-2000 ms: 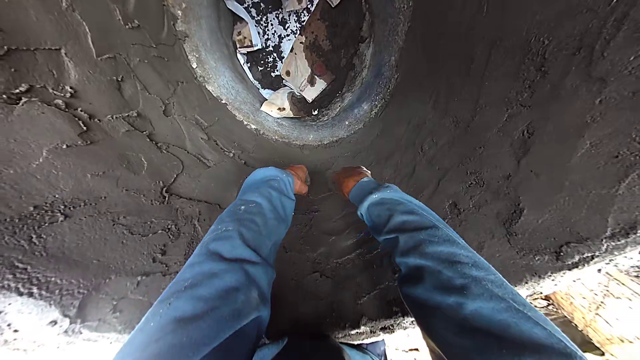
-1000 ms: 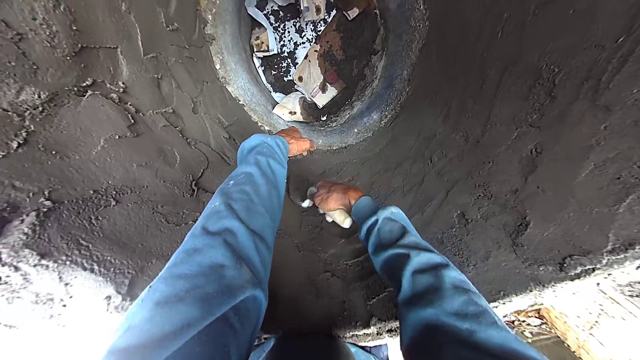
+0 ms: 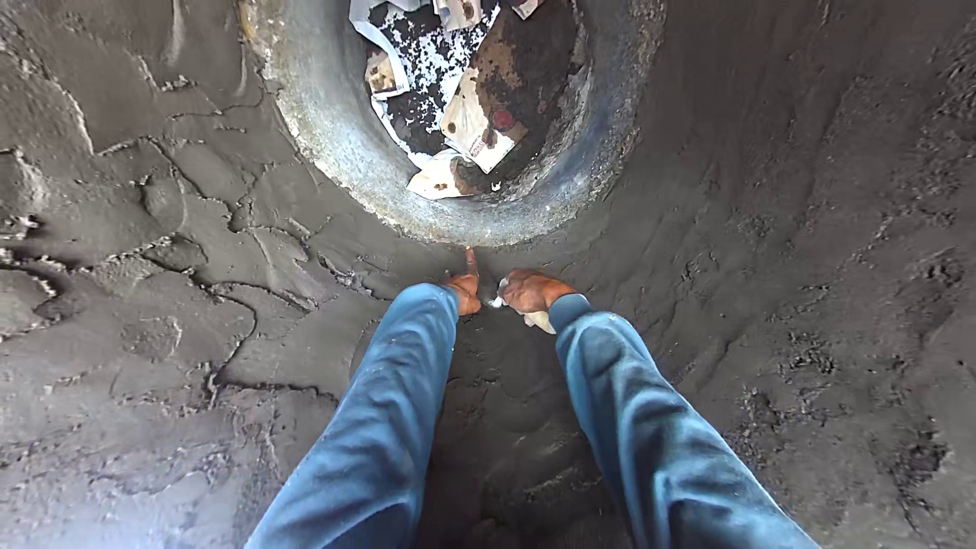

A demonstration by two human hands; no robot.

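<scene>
My left hand [image 3: 465, 288] is just below the rim of a round opening, one finger stretched up to the rim's lower edge. Nothing shows in that hand. To its right, my right hand [image 3: 535, 291] is closed around a tool with a pale handle [image 3: 540, 320], likely a trowel; its blade is hidden or too dark to make out. Wet grey mortar [image 3: 366, 328] spreads around both hands. Above them curves the smooth, grey-blue rim [image 3: 473, 225] of the opening.
Inside the opening lie torn, dirt-stained paper pieces [image 3: 488, 145], white flecks and dark debris. Rough mortar with ridges and cracks [image 3: 191, 282] lies at the left. More mortar, smoother in places and pitted in others [image 3: 762, 229], extends to the right.
My left hand has come down from the rim to beside my right hand, with a finger now extended. The pale handle, unseen in the earliest frame, shows in the later ones.
</scene>
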